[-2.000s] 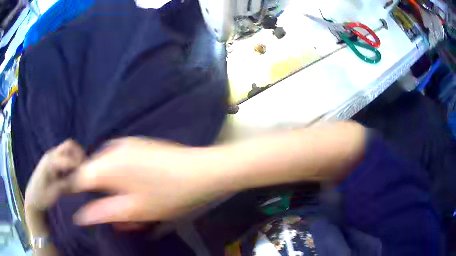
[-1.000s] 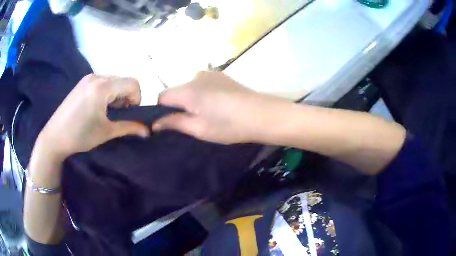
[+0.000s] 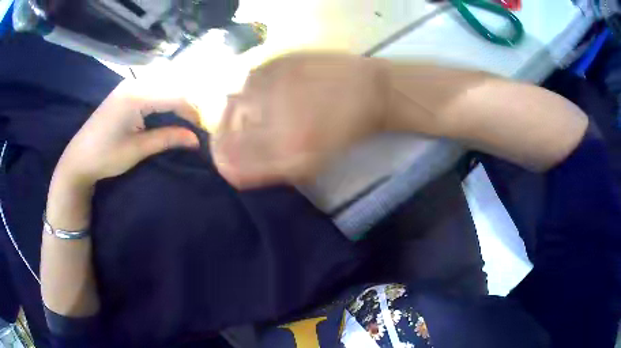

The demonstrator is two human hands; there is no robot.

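A large dark navy garment piece point(image 3: 197, 231) hangs from the table over the lap. My left hand point(image 3: 129, 136) pinches its upper edge between thumb and fingers, in front of the sewing machine. My right hand point(image 3: 293, 122) is blurred, close to the right of my left hand at the same edge; its fingers are bunched at the cloth, but whether they grip it cannot be told. The dark-looking sewing machine head point(image 3: 150, 27) is above my left hand, at the top left. The bright lamp glow washes out the area by the fingertips.
Scissors with a green handle loop point(image 3: 487, 30) and a bit of red lie on the white table point(image 3: 422, 47) at the top right. The table's worn grey edge point(image 3: 381, 204) runs below my right forearm. More dark cloth point(image 3: 34, 102) lies at left.
The view has shifted closer to the machine head. Both hands, earlier pinching a folded edge together, are now nearer the machine. The cloth is spread wider over the lap.
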